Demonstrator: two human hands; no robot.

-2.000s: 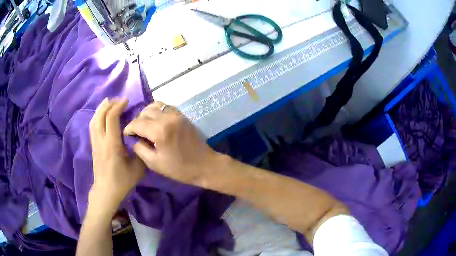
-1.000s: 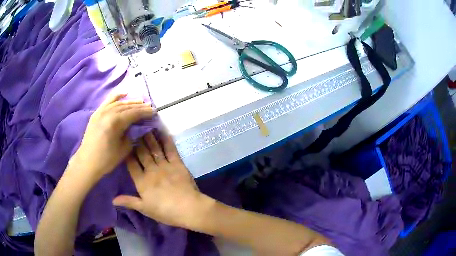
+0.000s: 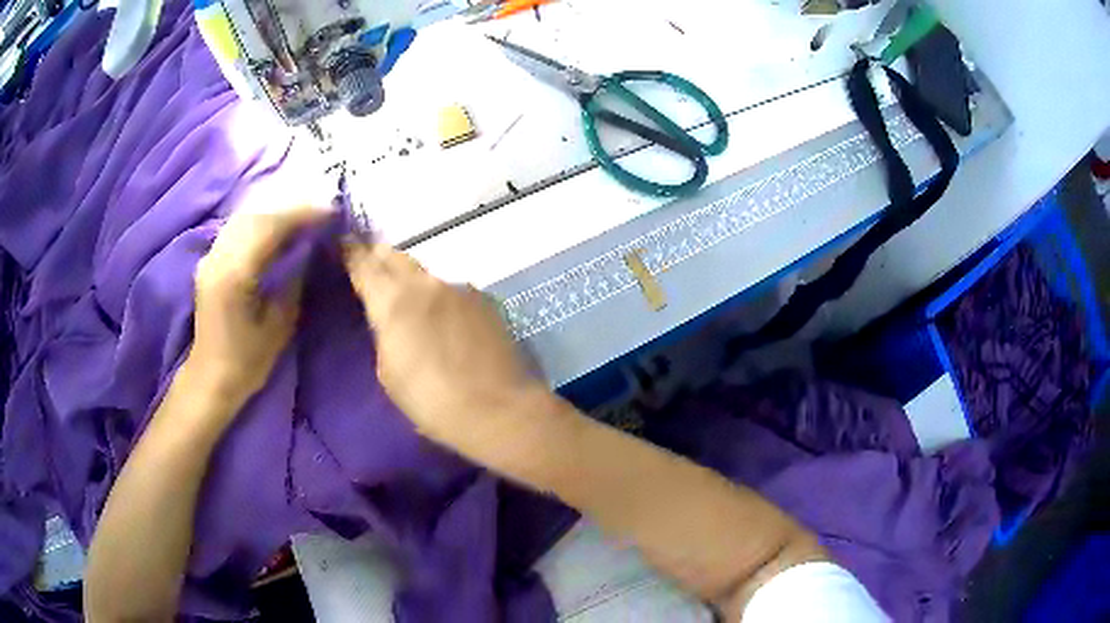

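The purple garment [image 3: 122,243] drapes over the machine bed and down over the front edge. Its edge runs from near the needle area [image 3: 314,116] towards my hands. My left hand [image 3: 250,298] grips a bunched fold of the cloth, fingers curled round it. My right hand [image 3: 444,353] pinches the cloth edge at its fingertips, just right of my left hand. The fingertips are slightly blurred. Below the hands the cloth hangs with a seam line showing.
Green-handled scissors [image 3: 651,132] and a small yellowish block [image 3: 457,125] lie on the bed. A ruler strip [image 3: 730,219] follows the front edge. A black strap [image 3: 895,195] hangs off the right end. A blue crate [image 3: 943,347] holds purple pieces; more purple cloth [image 3: 876,499] lies lower right.
My right hand was spread flat on the cloth and now pinches the edge. My left hand has lifted a fold between the hands. The cloth below hangs more openly.
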